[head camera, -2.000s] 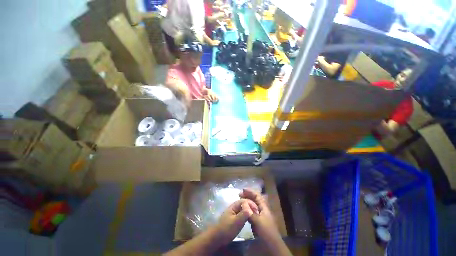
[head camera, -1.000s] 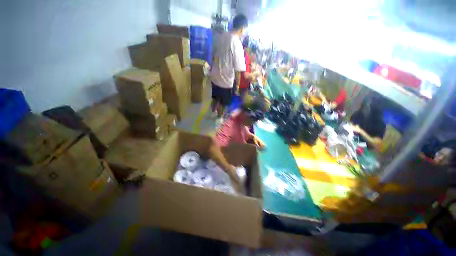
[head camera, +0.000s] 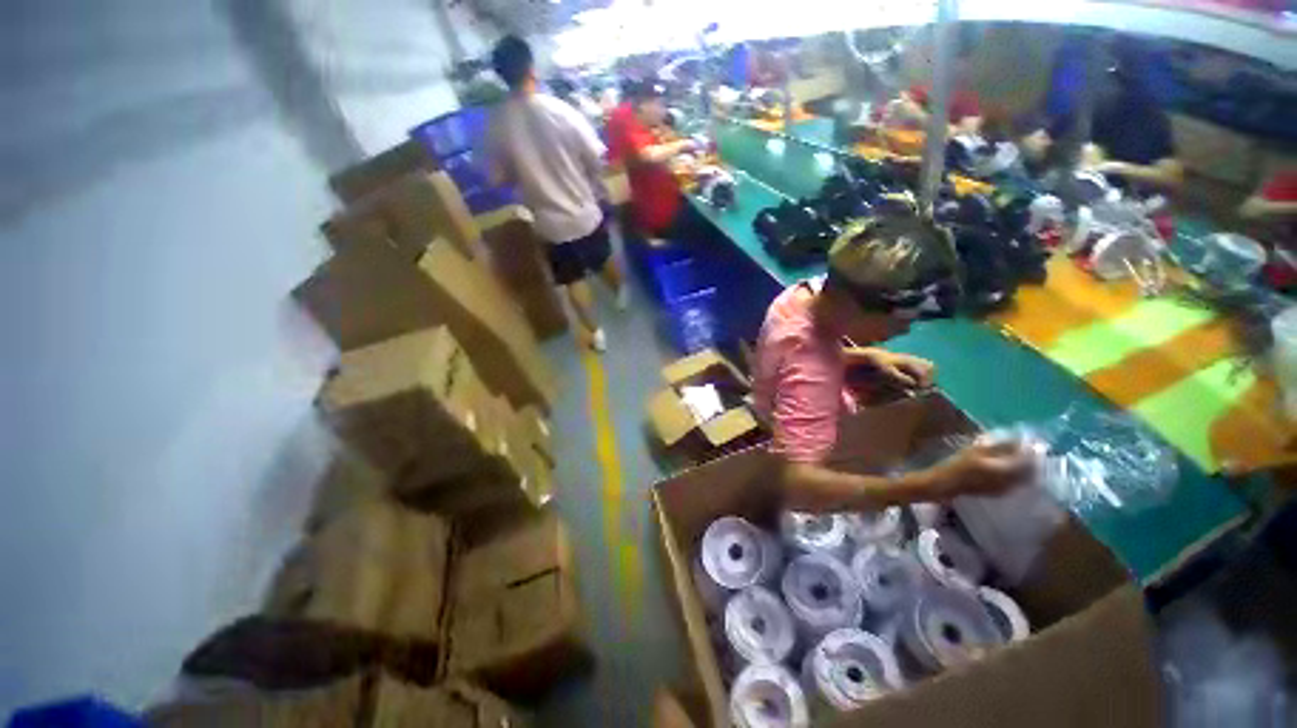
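Neither of my hands is in the picture. Nearest in front of me is a large open carton (head camera: pixel 1053 671) at the lower right. Several white round housings (head camera: pixel 822 589) stand in it, cup-like with dark centres. A person in a pink shirt (head camera: pixel 805 373) stands behind the carton, one arm reaching across it. That person's hand holds a clear plastic bag (head camera: pixel 1013 515) at the carton's right side, partly inside; what the bag holds is unclear.
A green bench (head camera: pixel 950 364) with crumpled clear bags (head camera: pixel 1117 458) and a heap of black parts (head camera: pixel 981 242) runs off to the back. Brown cartons (head camera: pixel 413 373) are stacked along the left wall. Another person (head camera: pixel 552 159) walks on the floor by a yellow line (head camera: pixel 609 469).
The view has swung left, away from the floor carton and blue crate. My hands, seen together two seconds ago, have left the picture. The pink-shirted person's arm now holds a bag over the carton.
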